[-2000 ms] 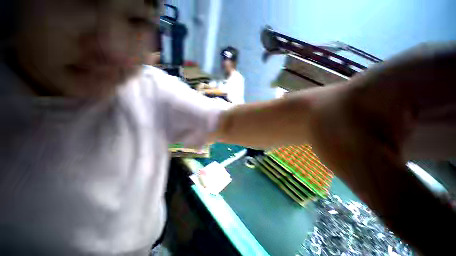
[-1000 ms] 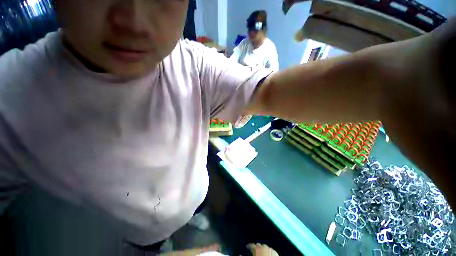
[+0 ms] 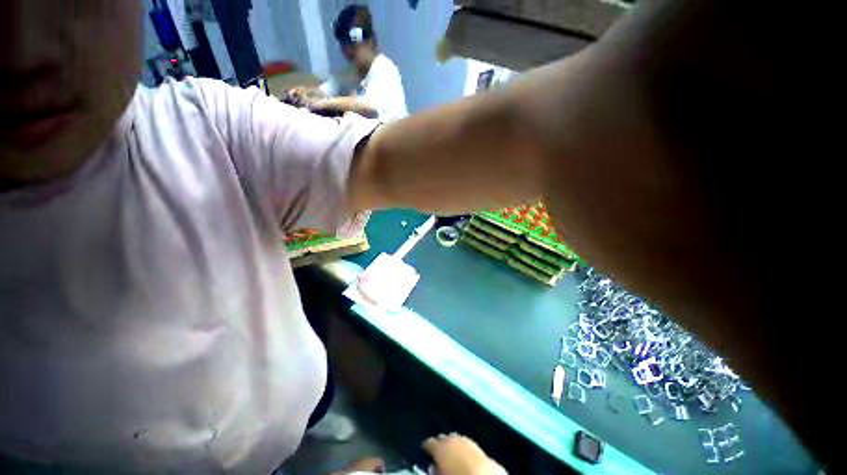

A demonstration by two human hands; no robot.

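Note:
My right hand (image 3: 457, 455) shows at the bottom edge, cut off, its fingers towards the left. A small skin-toned patch, apparently my left hand (image 3: 366, 464), is mostly cut off beside it. Whether either holds anything is unclear. On the dark green bench mat (image 3: 464, 315) lies a big pile of silvery frames (image 3: 641, 357). Behind it stands a stack of loaded trays (image 3: 515, 246) with red-green parts on top, partly hidden by another person's arm. A slim pale tool (image 3: 558, 383) lies left of the pile.
A person in a light shirt (image 3: 176, 278) stands close on the left; their arm (image 3: 455, 158) reaches across towards the camera. Papers (image 3: 385, 281), a tape roll (image 3: 448, 236) and a small dark square object (image 3: 588, 446) lie on the bench. Another person (image 3: 383, 88) is farther back.
The view has swung right and down from a blurred start. The near person and papers sit farther left than one second ago. The dark square object and more of my right hand now show.

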